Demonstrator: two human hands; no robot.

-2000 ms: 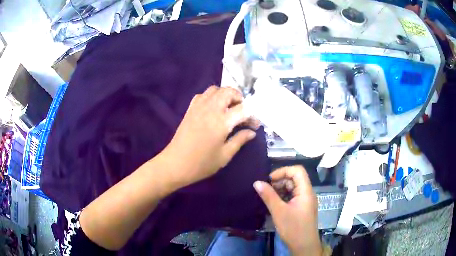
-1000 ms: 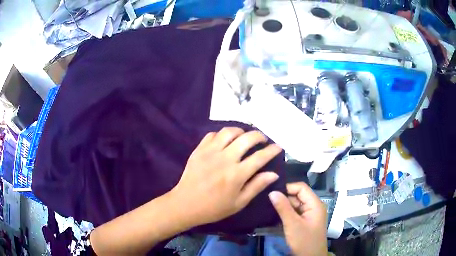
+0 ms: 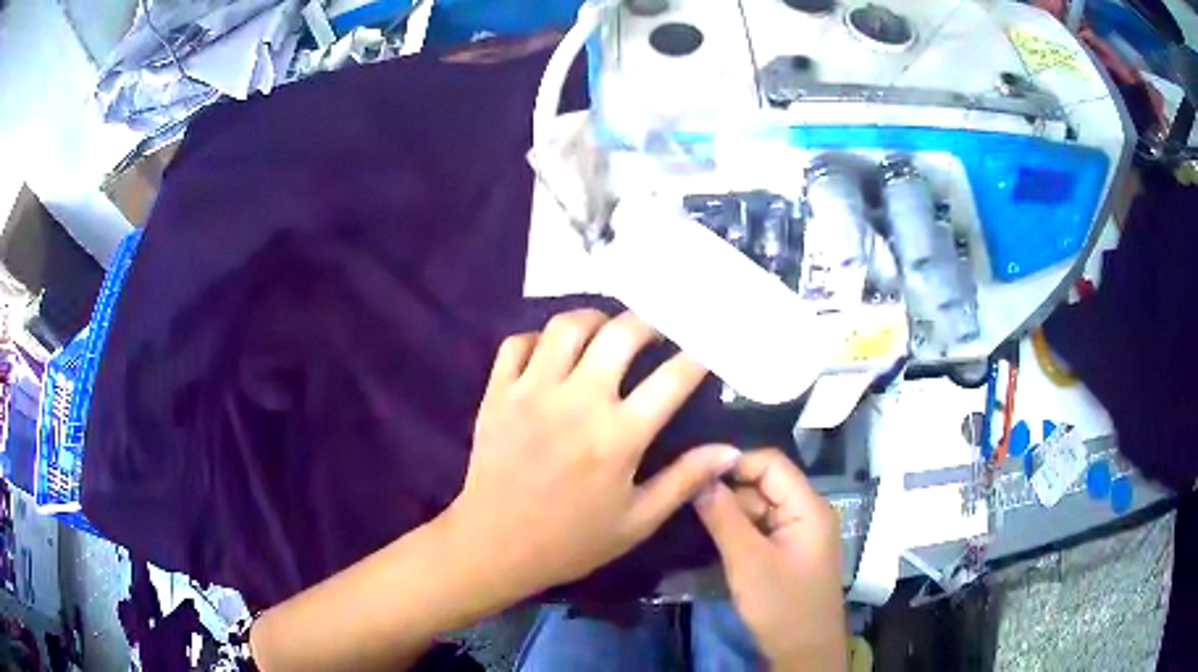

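A large dark purple cloth (image 3: 302, 263) lies left of and in front of the white overlock machine (image 3: 907, 79), and hangs over the front edge. My left hand (image 3: 565, 446) lies on the cloth with fingers spread, its thumb at the cloth's right edge. My right hand (image 3: 782, 551) has thumb and fingertips pinched at that same edge, and the two thumbs meet there. The white slanted guard (image 3: 736, 315) covers the needle area, so the needle is hidden. The pale cloth plate (image 3: 558, 250) shows bare beside the cloth.
More purple cloth (image 3: 1136, 341) lies at the right. A white strip (image 3: 887, 512) hangs at the table front, by a marked ruler (image 3: 946, 492). A small orange-red tool (image 3: 1008, 410) lies right of the machine. A blue crate (image 3: 99, 381) stands left. Crumpled scraps (image 3: 197, 59) lie behind.
Compared with two seconds ago, both hands and the cloth edge are nearer the table front, off the needle area, baring the cloth plate. My left thumb has come to my right fingertips. The view has shifted slightly.
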